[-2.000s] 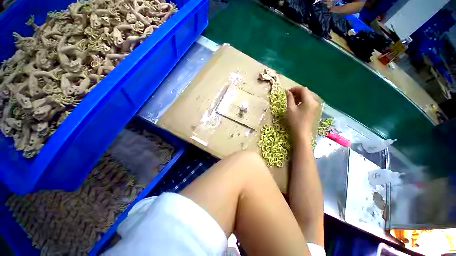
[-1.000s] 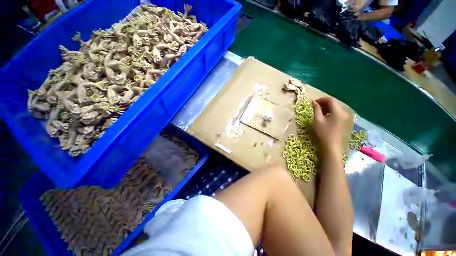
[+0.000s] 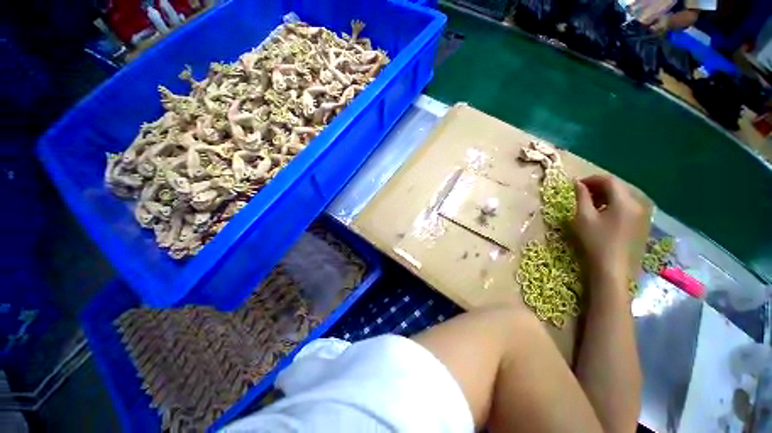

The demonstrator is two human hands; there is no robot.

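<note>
My right hand (image 3: 611,218) lies on the right side of the cardboard work board (image 3: 398,207), beside the upper pile of yellow-green rings (image 3: 558,200). Its fingers are curled and the fingertips are at the pile's edge; whether they hold a ring cannot be told. More rings (image 3: 550,281) lie just below. A few beige moulded pieces (image 3: 540,154) lie above the piles. A tiny pale knob (image 3: 489,205) sits on the taped square in the board's middle. My left arm bends at the lower centre, and its hand is not visible.
A deep blue bin (image 3: 275,221) at the left is heaped with beige pieces. Below it, a blue tray (image 3: 106,355) holds beige pieces in rows. A green surface (image 3: 508,84) runs behind the board. A pink-red item (image 3: 682,281) lies at the right. Another person's hand (image 3: 652,10) shows at the top.
The view has shifted, so the bin, board and arms appear farther right and more of the bin's left side shows. My right hand stays beside the upper ring pile.
</note>
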